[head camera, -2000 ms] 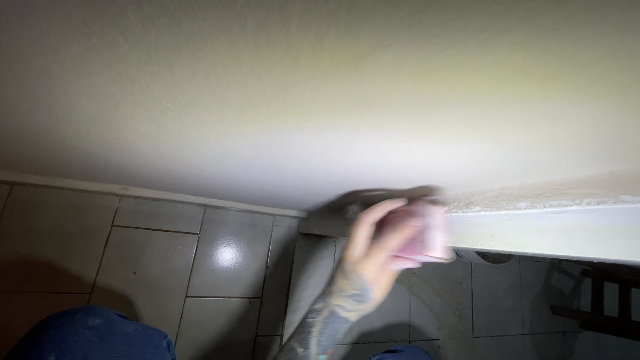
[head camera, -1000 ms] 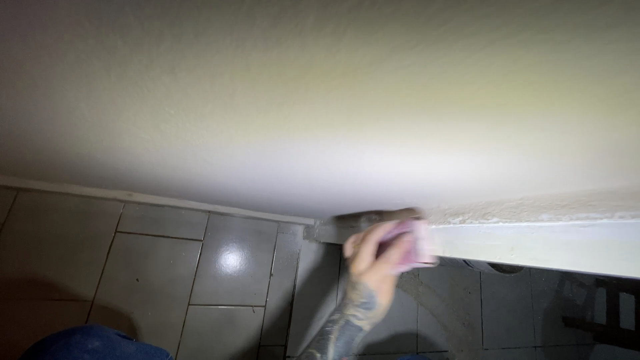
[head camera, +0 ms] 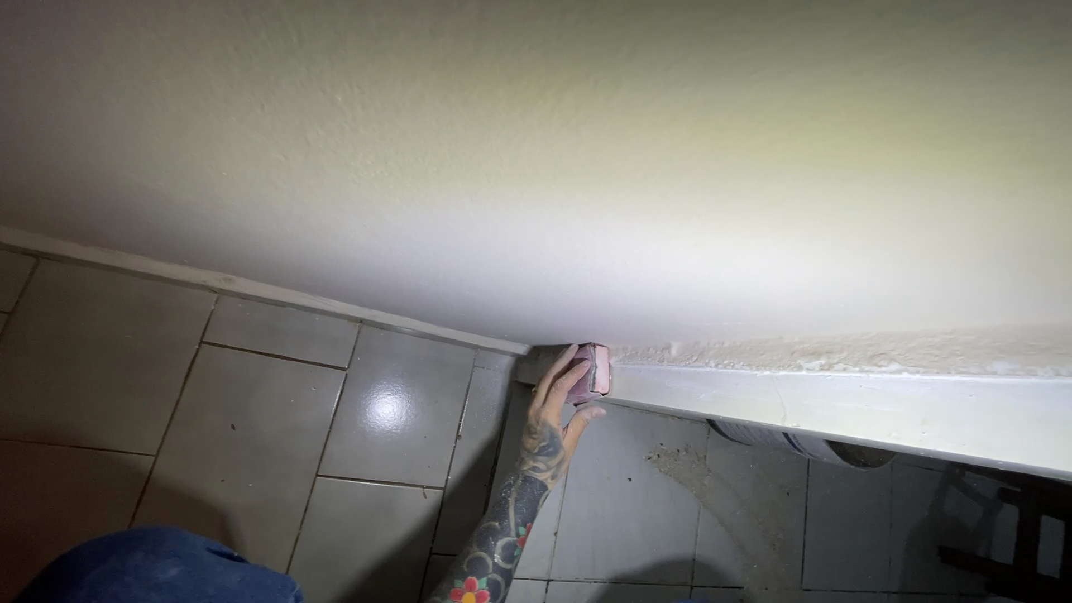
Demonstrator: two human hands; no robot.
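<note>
My left hand (head camera: 557,398), with a tattooed forearm, reaches up from the bottom middle. Its fingers lie on a pink sanding block (head camera: 600,371) at the near end of the white ledge (head camera: 837,408), where it meets the pale wall (head camera: 536,184). The thumb stands out to the lower right, apart from the block's visible face. A rough, unevenly coated strip (head camera: 796,352) runs along the wall just above the ledge. My right hand is not in view.
Grey floor tiles (head camera: 251,402) lie below, with a low baseboard (head camera: 276,293) at left. A cylindrical container (head camera: 796,440) sits partly under the ledge. Dark slatted furniture (head camera: 1005,536) stands at lower right. Debris (head camera: 687,469) marks the floor. My blue-clothed knee (head camera: 167,569) is at lower left.
The left hand and the block, blurred in both earlier frames, have moved left along the ledge to its near end. The thumb now shows apart from the fingers.
</note>
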